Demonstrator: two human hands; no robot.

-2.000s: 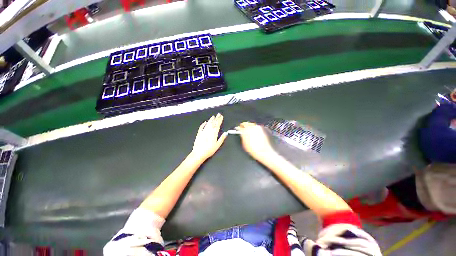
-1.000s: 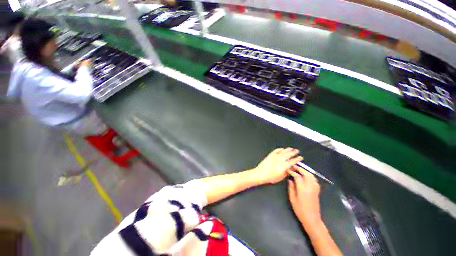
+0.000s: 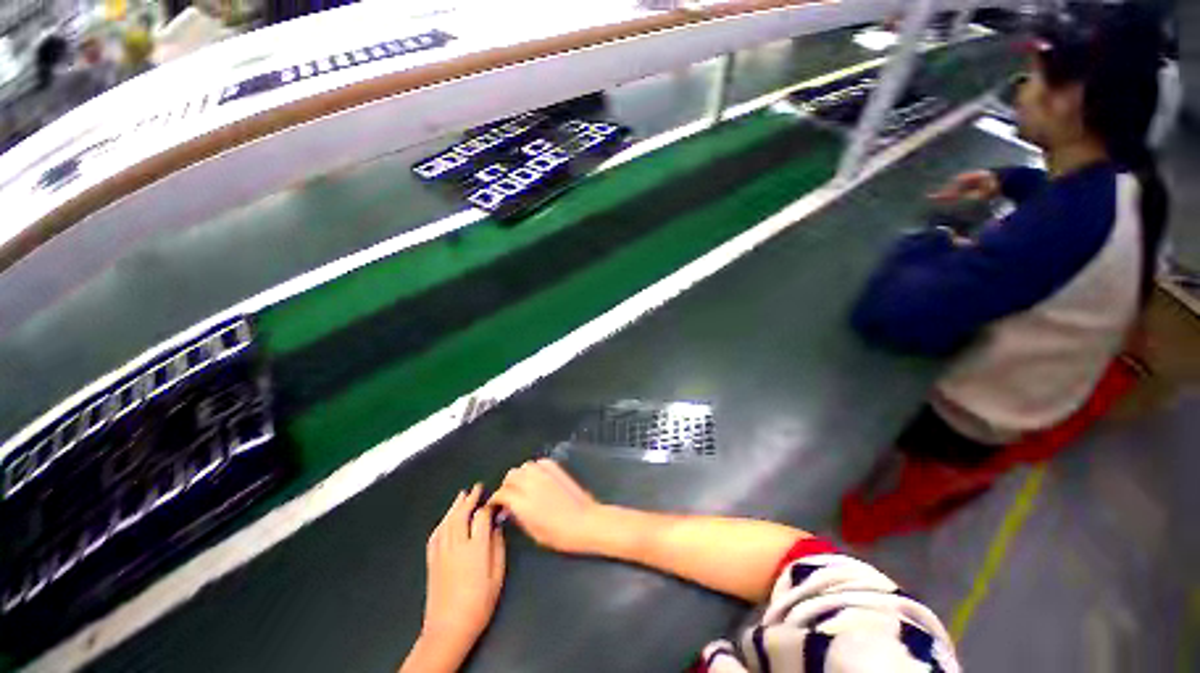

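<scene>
My left hand (image 3: 465, 565) is low and left of centre, fingers extended and close together over the bench. My right hand (image 3: 550, 508) is beside it with curled fingers, its fingertips meeting the left fingers. A small pale bit of the hand tool (image 3: 501, 515) shows between them; most of it is hidden by the right hand. Whether my left fingers also grip something cannot be told. The clear release liner sheet (image 3: 658, 429) with rows of dark marks lies on the bench, beyond and right of my hands.
A loaded black tray (image 3: 145, 454) is on the green belt (image 3: 526, 270) at left. More trays (image 3: 533, 155) are behind the belt. The white belt edging (image 3: 395, 454) runs diagonally past my hands. A person (image 3: 1040, 250) in blue and beige sits at right. A shelf (image 3: 434, 79) crosses above.
The view has swung right, so the near tray is now at far left and another worker is at right. The long pale tool seen extending past my hands is now mostly hidden. My hands remain together.
</scene>
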